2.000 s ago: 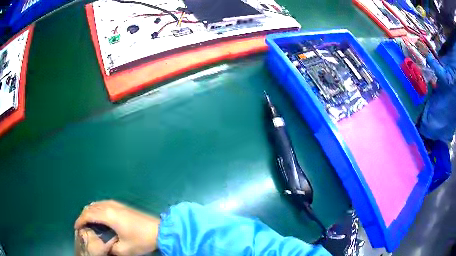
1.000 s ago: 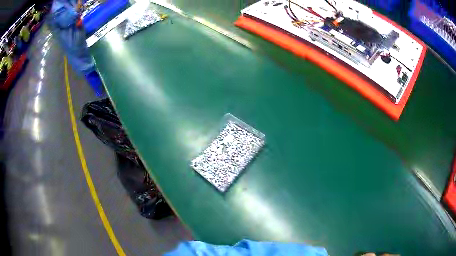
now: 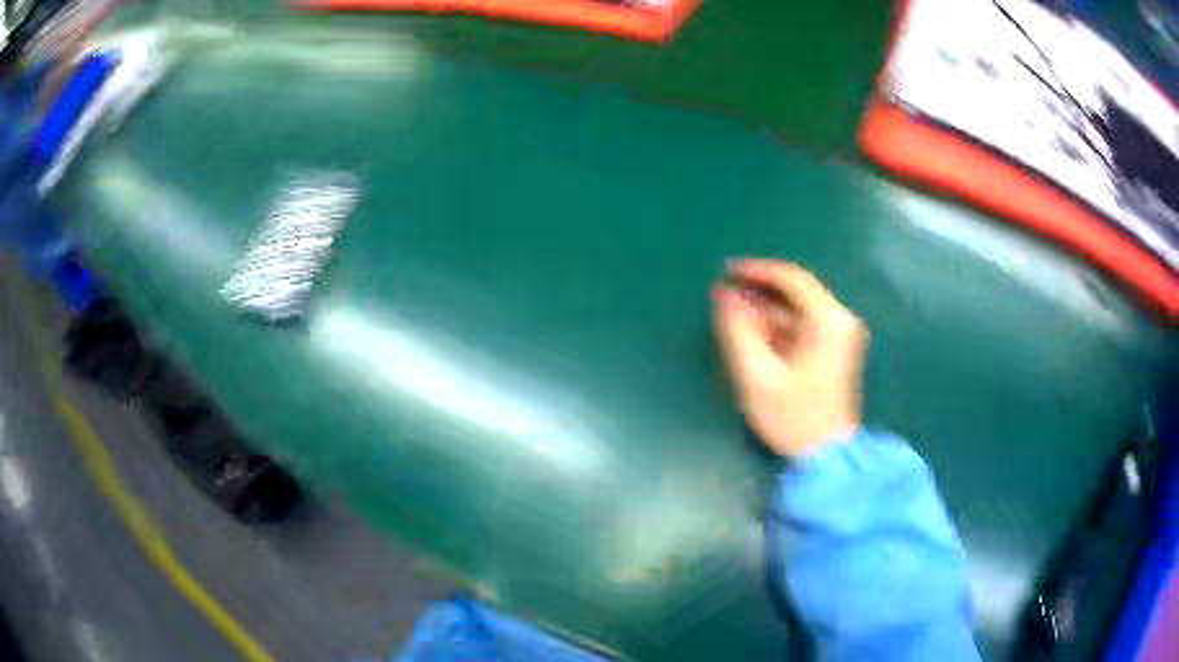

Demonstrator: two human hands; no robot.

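My right hand (image 3: 791,356) is over the green work surface (image 3: 556,259), right of centre. Its fingers are curled towards the thumb, with a dark patch between them; blur hides whether it holds anything. A blue sleeve covers its wrist. My left hand is out of the picture; only a blue sleeve shows at the bottom edge. A flat rectangular tray of small silvery pieces (image 3: 292,246) lies on the surface at the left, well away from my right hand. It is blurred.
White panels with dark parts lie on an orange-red foam pad (image 3: 1021,188) at the upper right. Another pad (image 3: 621,16) is cut off at the top. A blue tray edge (image 3: 1155,588) and dark blurred items are lower right. Black bags (image 3: 194,427), the floor and a person's blue clothing are left.
The view has swung, so the silvery tray now sits further left. My right hand, barely in view at the bottom a second ago, now shows fully over the surface.
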